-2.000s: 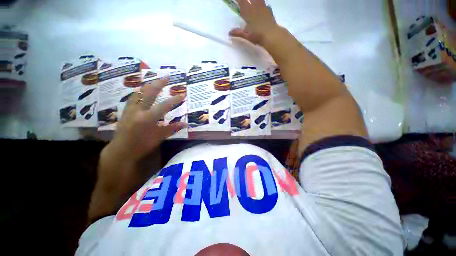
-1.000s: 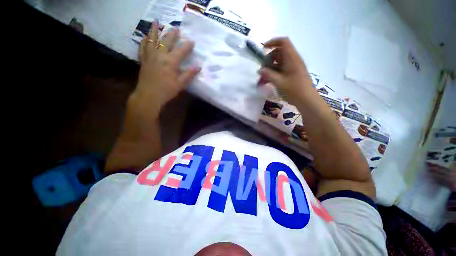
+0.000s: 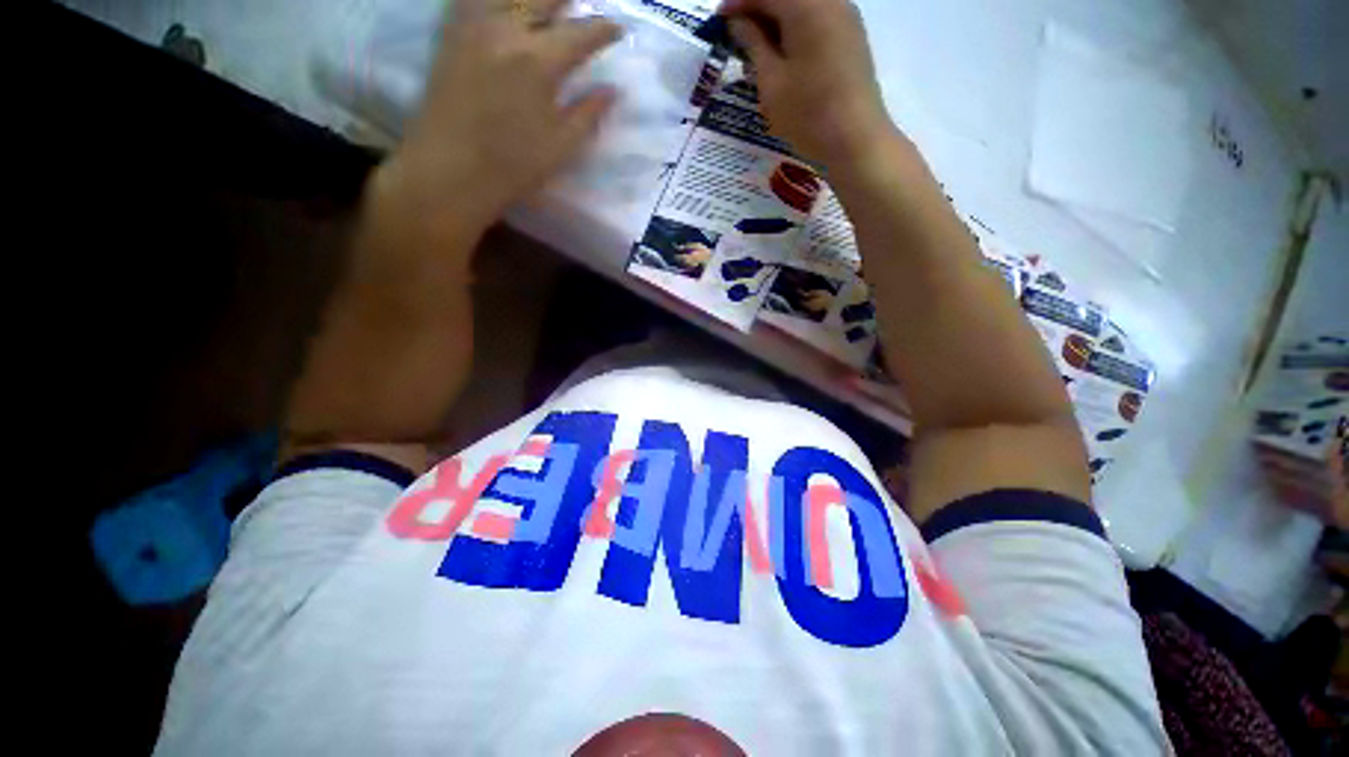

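Observation:
Retail boxes (image 3: 710, 215) lie overlapping in a slanting row along the near table edge, white backs up; my right forearm covers part of the row. A translucent white sheet (image 3: 604, 189) lies at the left end of the row. My left hand (image 3: 503, 96) is over this sheet, fingers spread, with nothing seen in it; the top of the hand is near the frame's edge. My right hand (image 3: 806, 74) is at the top middle, fingers closed on a small dark piece (image 3: 715, 28) by the sheet's right edge. What this piece is cannot be made out.
A loose white sheet (image 3: 1107, 136) lies farther back on the white table (image 3: 947, 89). At the right edge, another person's blurred hand (image 3: 1302, 485) is by another box (image 3: 1314, 388). A blue stool (image 3: 160, 540) stands on the floor at left. Dark-red patterned cloth (image 3: 1206, 688) shows lower right.
Since the last earlier frame, both hands have moved up and away from me. The translucent sheet has shifted left, uncovering boxes in the middle. Earlier, the view turned towards the row's left end.

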